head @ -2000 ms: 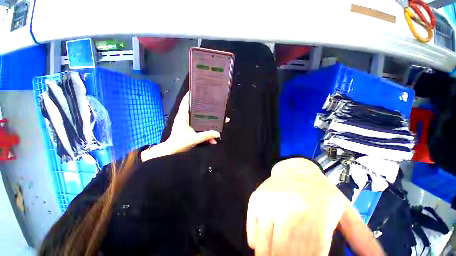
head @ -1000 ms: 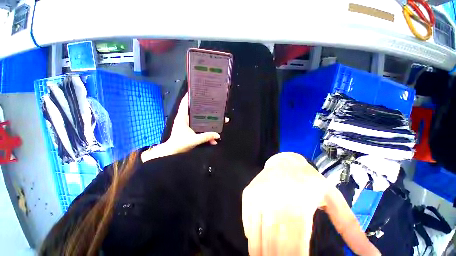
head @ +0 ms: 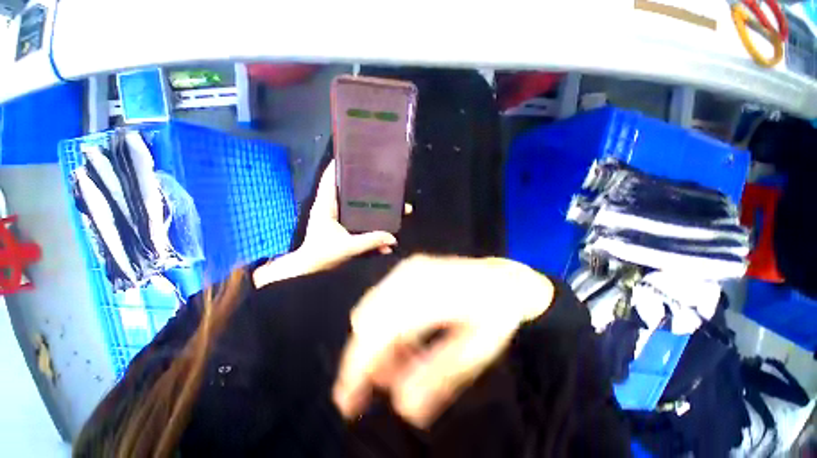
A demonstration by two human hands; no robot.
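A smartphone [head: 373,156] with a reddish rim and a lit screen is held upright over my lap. The screen shows blurred text and green patches. My left hand [head: 336,234] grips the lower part of the phone, with the thumb at its bottom edge. My right hand [head: 439,331] is in front of my chest, bent and blurred by motion, below the phone and apart from it. Its fingers point down to the left, and some are hidden. No object shows in it, but its fingertips are too blurred to tell.
A white table edge [head: 376,40] runs across the top, with red and orange snips [head: 760,34] at right. A blue crate [head: 237,188] at left holds black-and-white pieces [head: 125,210]. Another blue crate [head: 560,192] at right holds a striped stack [head: 667,224]. Dark fabric [head: 717,394] lies lower right.
My right hand has moved left and up in front of my chest, and its fingers have bent. My left hand still holds the phone. The view has shifted slightly.
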